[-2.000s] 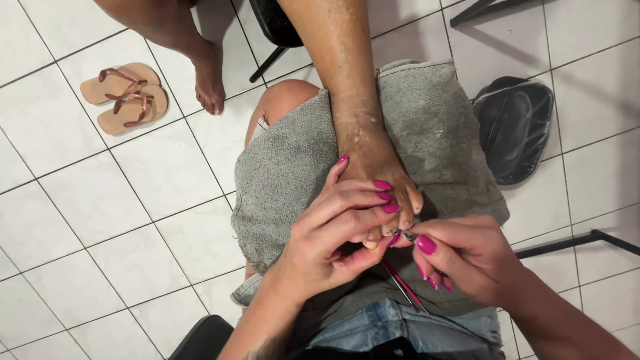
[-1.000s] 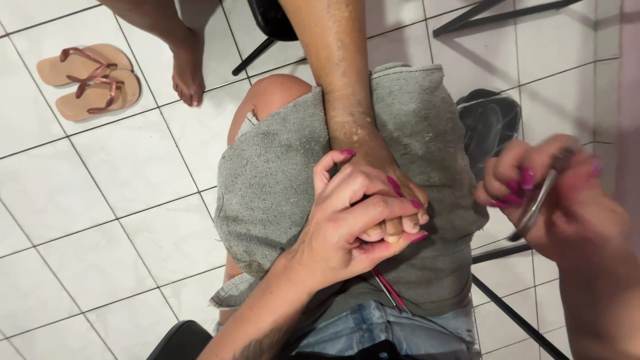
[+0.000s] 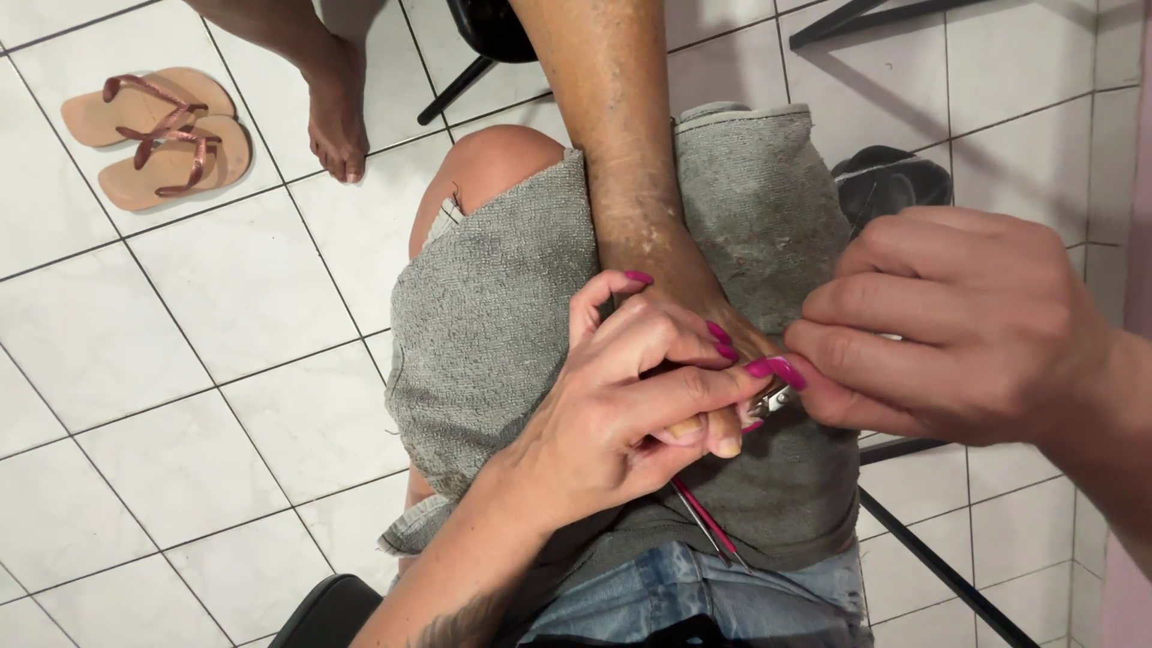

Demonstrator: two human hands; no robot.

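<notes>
Another person's foot [image 3: 693, 279] rests on a grey towel [image 3: 504, 324] laid over my lap. My left hand [image 3: 630, 396] is wrapped around its toes from the left, fingers on top and thumb beneath. My right hand [image 3: 936, 333] is closed on metal cuticle nippers [image 3: 771, 400], whose jaws are at a toe near my left index fingertip; their handles are hidden in the palm. Whether the jaws touch the nail cannot be told. Two thin tools, one with a pink handle [image 3: 706, 513], lie on the towel below the foot.
Tan flip-flops [image 3: 171, 148] lie on the white tiled floor at the upper left, near the person's other foot [image 3: 337, 126]. Dark footwear [image 3: 891, 184] is on the floor behind my right hand. Black furniture legs [image 3: 945, 562] stand at right, and a black seat edge [image 3: 328, 612] shows at lower left.
One second ago my right hand was out to the right, away from the foot, with the metal tool; it is back at the toes. My left hand has stayed around the toes.
</notes>
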